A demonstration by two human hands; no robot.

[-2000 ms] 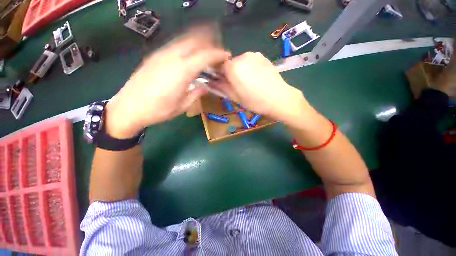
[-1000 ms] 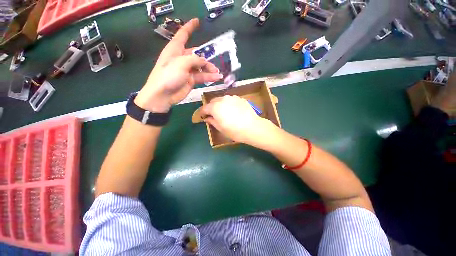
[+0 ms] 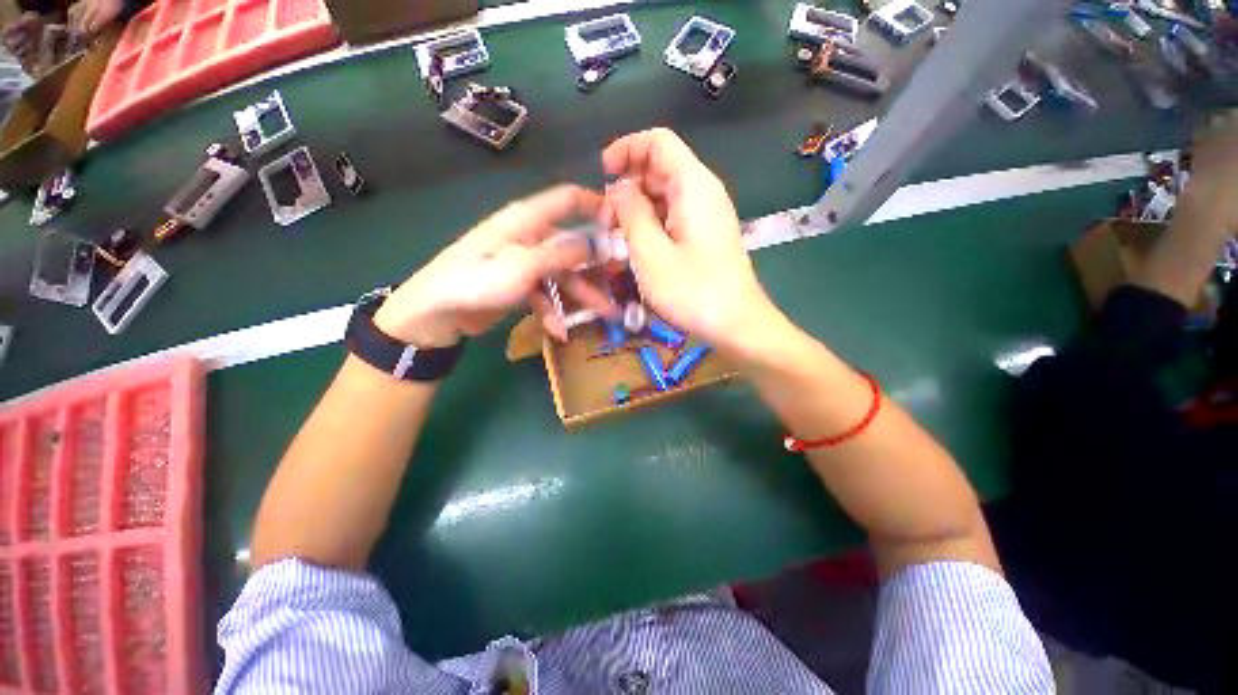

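My left hand (image 3: 496, 272), with a dark watch strap on the wrist, holds a white plastic housing (image 3: 581, 307) above the parts box. The housing is blurred and partly covered by my fingers. My right hand (image 3: 679, 245), with a red cord on the wrist, is at the housing's upper edge, its thumb and fingers pinched together; whether a small part is between them cannot be told. The open cardboard parts box (image 3: 581, 409) lies under both hands. Several blue cylinders (image 3: 654, 367) and a small green piece (image 3: 622, 394) lie in it.
White housings (image 3: 295, 186) with wired parts lie scattered on the green belt beyond the pale rail (image 3: 278, 326). A grey post (image 3: 937, 116) slants at right. A pink compartment tray (image 3: 102, 530) stands at near left, another (image 3: 204, 54) at far left. A neighbour's arm (image 3: 1195, 217) reaches over a box at right.
My right hand has risen out of the parts box to the housing. My left hand has lowered the housing toward the box and closed its fingers around it.
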